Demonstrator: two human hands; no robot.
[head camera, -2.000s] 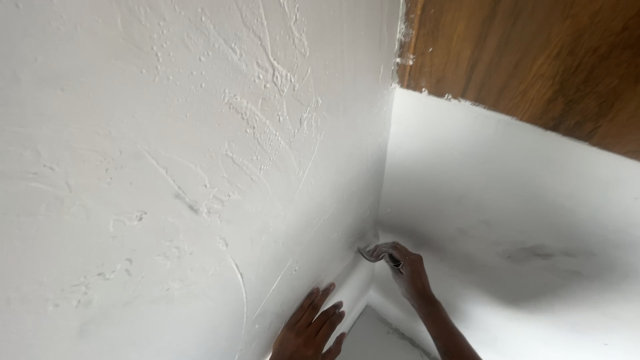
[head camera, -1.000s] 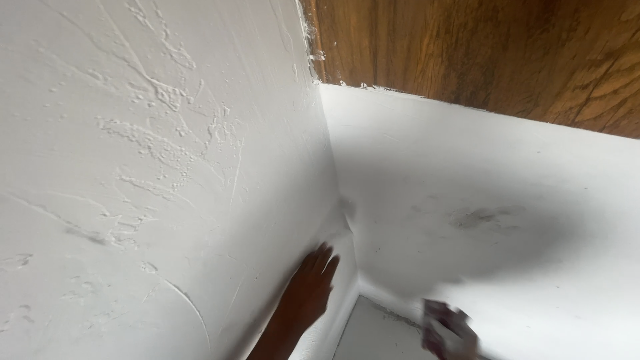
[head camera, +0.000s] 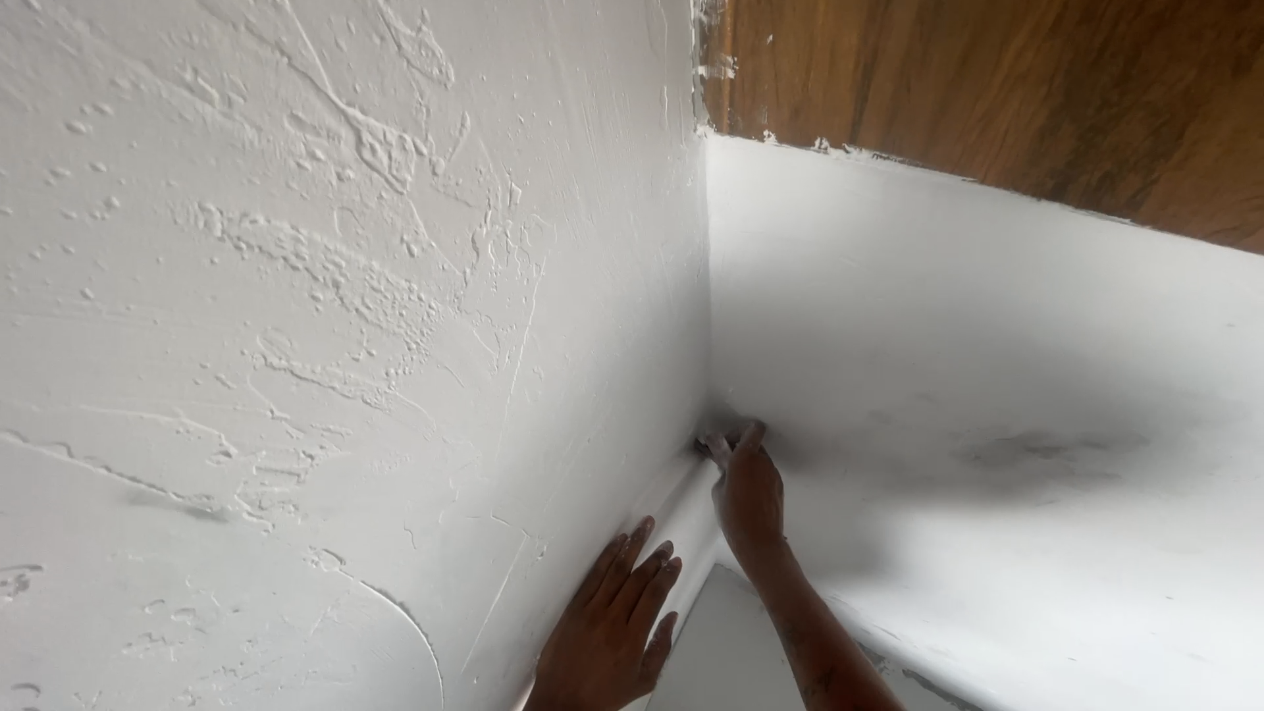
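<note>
My left hand (head camera: 614, 617) lies flat with its fingers apart against a smooth white strip (head camera: 694, 513) and the left wall beside it, low in the view. Just above and to the right, my right hand (head camera: 748, 489) reaches into the corner where the two walls meet the strip's upper end. Its fingers are bent around a small dark object (head camera: 703, 446), mostly hidden and too unclear to name. The left white wall (head camera: 296, 296) has raised ridges, drips and bumps; the right white wall (head camera: 938, 296) is smoother.
A brown wood-grain panel (head camera: 987, 89) fills the upper right, with rough white smears along its edge. A dark smudge (head camera: 1037, 446) marks the right wall. Below the hands is a pale grey surface (head camera: 726, 632) with a rough grey edge running to the lower right.
My right hand was lower right, away from the corner, one second ago and is back at the corner. My left hand has moved down from nearer the corner, its fingers now more spread.
</note>
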